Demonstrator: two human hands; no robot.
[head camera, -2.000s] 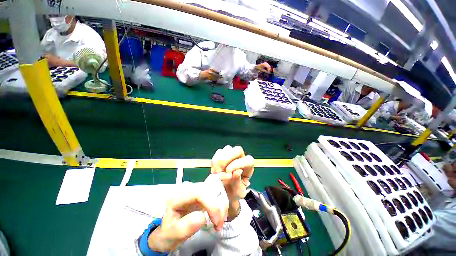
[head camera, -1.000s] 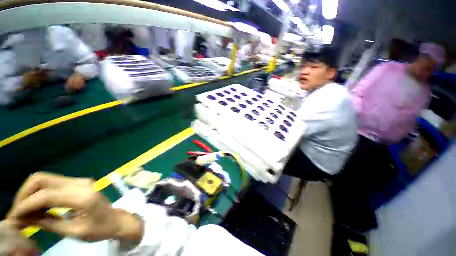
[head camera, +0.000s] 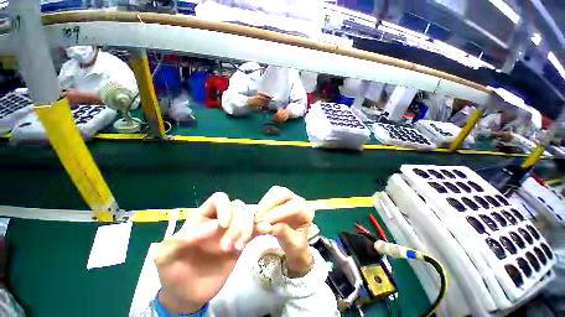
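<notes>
My left hand, with a blue band at the wrist, is raised over the white work mat. My right hand is beside it, and the fingertips of both hands meet. Whether something tiny is between the fingertips cannot be told. The small round parts dish with silvery bits lies on the mat, just below my right hand and partly hidden by the sleeve.
A soldering iron rests in its stand at right, above a yellow sponge tray. Red-handled pliers lie behind it. A small fan stands left. Stacked foam trays are far right. A paper slip lies left.
The view swung right to a seated neighbour, then back to the bench. My hands, earlier clasped closely, now touch at the fingertips. The parts dish now shows.
</notes>
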